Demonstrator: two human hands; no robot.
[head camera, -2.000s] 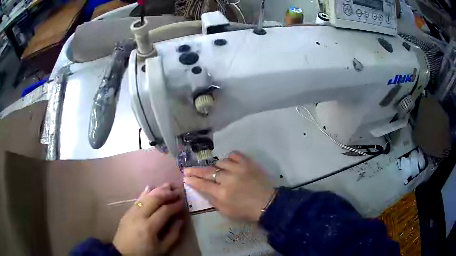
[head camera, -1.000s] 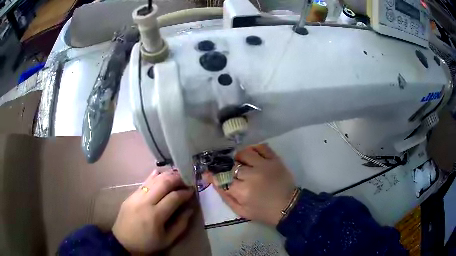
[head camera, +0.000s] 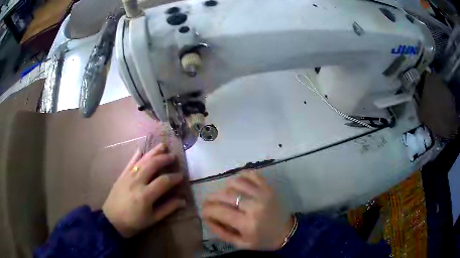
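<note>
A brown garment panel (head camera: 80, 176) lies on the machine table, its right edge beside the presser foot area. A thin pale line (head camera: 123, 142) shows on it. The white industrial sewing machine (head camera: 262, 45) stands over the panel's upper right corner; the presser foot and needle are too small and blurred to tell apart. My left hand (head camera: 146, 194) lies on the panel with bent fingers, pressing it just below the machine head. My right hand (head camera: 244, 209) is slightly blurred, to the right of the panel's edge over the table front, fingers a little apart, with nothing seen in it.
A plastic-wrapped grey lamp-like piece (head camera: 97, 70) hangs left of the head. A white looped cord (head camera: 328, 103) lies under the machine arm. Small white pieces (head camera: 417, 142) sit in a recess at right. Orange sacking (head camera: 403, 214) is low at right.
My right hand has moved away from the machine head, down towards the table front. My left hand stays on the panel near the head. The view has shifted, with the machine higher in the picture.
</note>
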